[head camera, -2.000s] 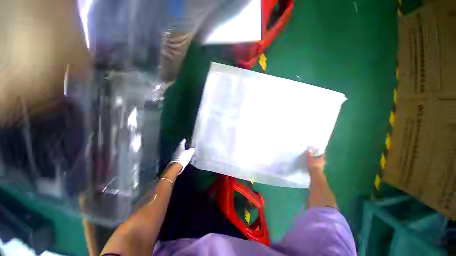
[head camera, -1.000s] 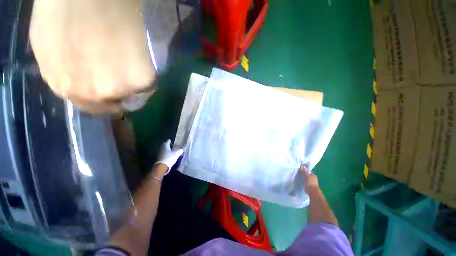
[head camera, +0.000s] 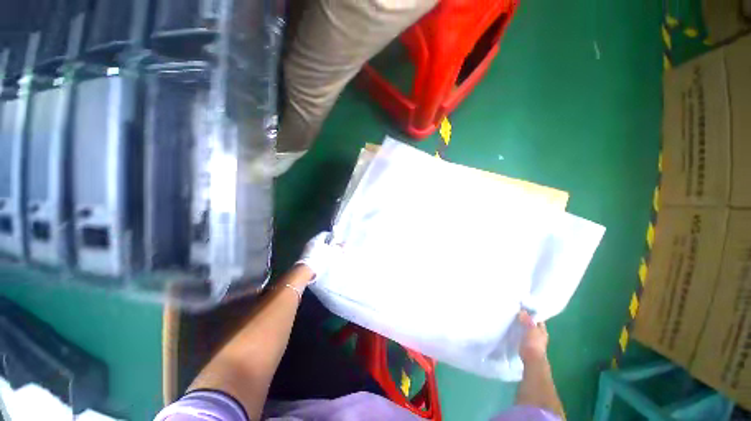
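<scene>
A large white flexible sheet, perhaps foam, is held in front of me over the green floor. A tan cardboard-like sheet shows behind its far edge. My left hand, in a white glove, grips the near-left edge. My right hand, bare, pinches the near-right edge, where the white sheet creases. The fingers behind the sheets are hidden.
A clear plastic tray with long grey and black parts is at the left, near my left forearm. A person's trouser leg is beyond it. Red stools stand ahead and below. Cardboard boxes and a teal frame are at right.
The clear tray with parts has come into clearer view at left. The other person's hand is no longer seen; a trouser leg shows. The white sheet has shifted and creased at right, exposing the tan sheet.
</scene>
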